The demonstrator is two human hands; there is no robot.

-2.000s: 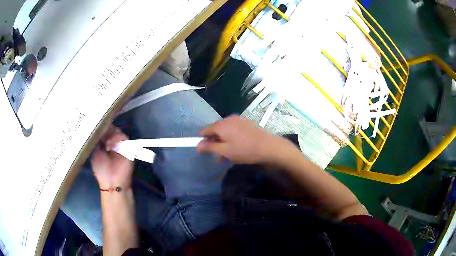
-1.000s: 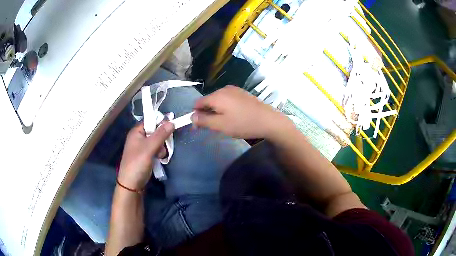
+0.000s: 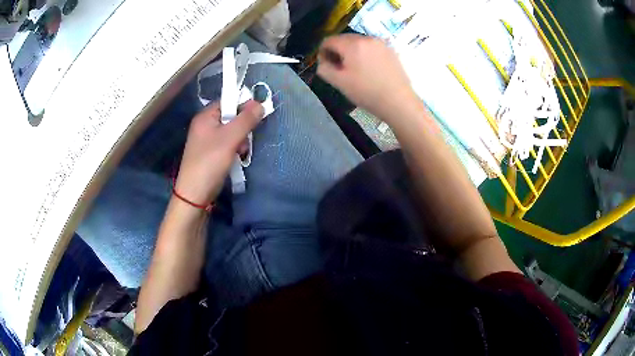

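My left hand (image 3: pixel 217 139) holds a looped bundle of white straps (image 3: pixel 230 83) over my knee, pinched between thumb and fingers. Loops stand up above the hand and one end hangs below it. A pointed white end reaches right toward a dark gap. My right hand (image 3: pixel 362 69) is raised near the basket, apart from the straps, with curled fingers. A small dark spot shows between its thumb and fingers; whether it is a tool cannot be told.
A curved white machine table (image 3: pixel 132 90) runs along the left, with metal machine parts at its upper left. A yellow wire basket (image 3: pixel 521 208) at the right bears white straps (image 3: pixel 529 104). Yellow bars and white strips lie at the lower left. The floor is green.
My left hand first rose with the straps bunched into loops. My right hand has let go of the white strap and moved up and right toward the basket. The view has shifted slightly.
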